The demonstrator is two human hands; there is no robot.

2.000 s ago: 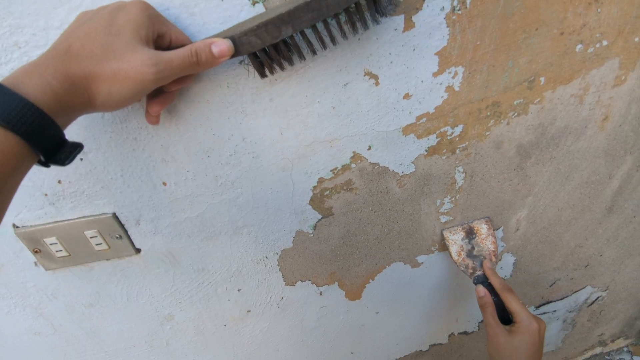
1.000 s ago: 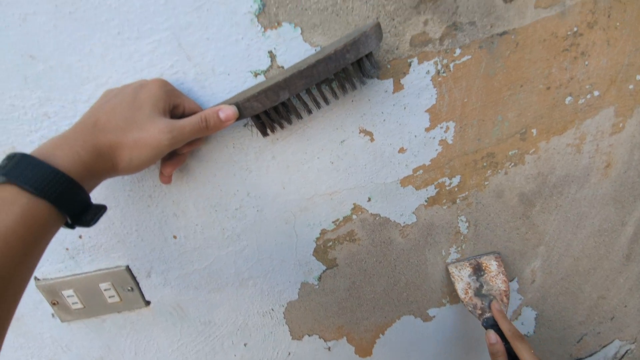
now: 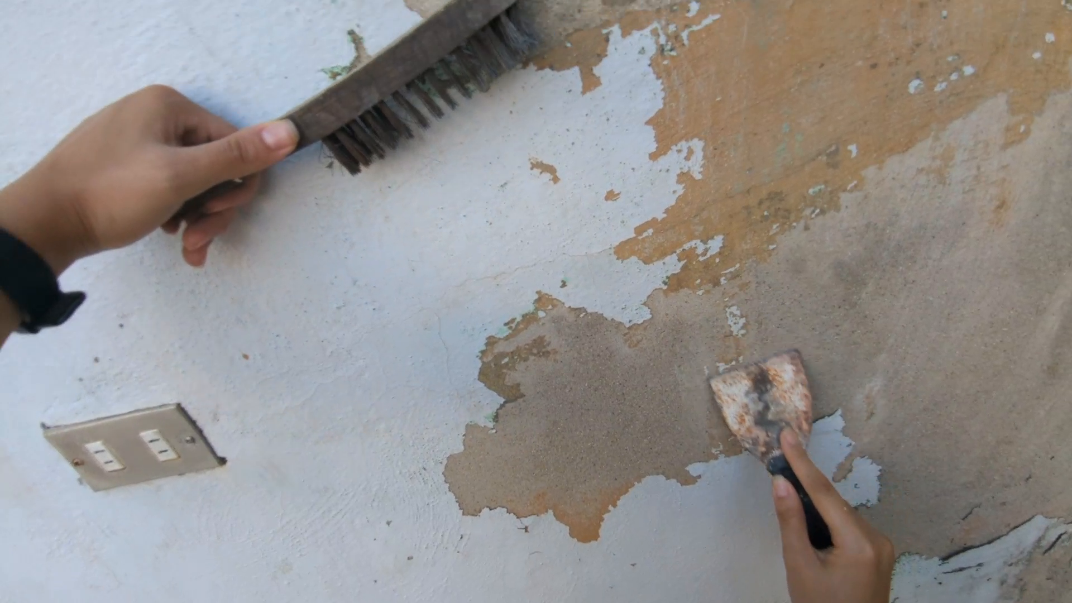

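At the upper left my left hand [image 3: 159, 176], with a black band on its wrist, grips the end of a wire brush [image 3: 402, 71]. The brush lies slanted, its dark bristles facing down and right, over white-painted wall. Lower right, my right hand [image 3: 837, 536] is closed around the black handle of a paint scraper [image 3: 766, 402]. Its rusty, paint-spotted blade points up against bare plaster, just above a strip of white paint. The brush's far end reaches the top edge of the view.
A metal outlet plate [image 3: 134, 448] with two sockets is set in the wall at lower left. White paint [image 3: 335, 352] with ragged edges borders an ochre layer [image 3: 754, 151] and grey-brown plaster [image 3: 603, 402]. A lifted, cracked paint edge [image 3: 988, 553] shows at bottom right.
Both hands keep hold of their tools. Across the frames the view shifts somewhat, and the brush's angle has become steeper. Whether any paint has come off is not plain.
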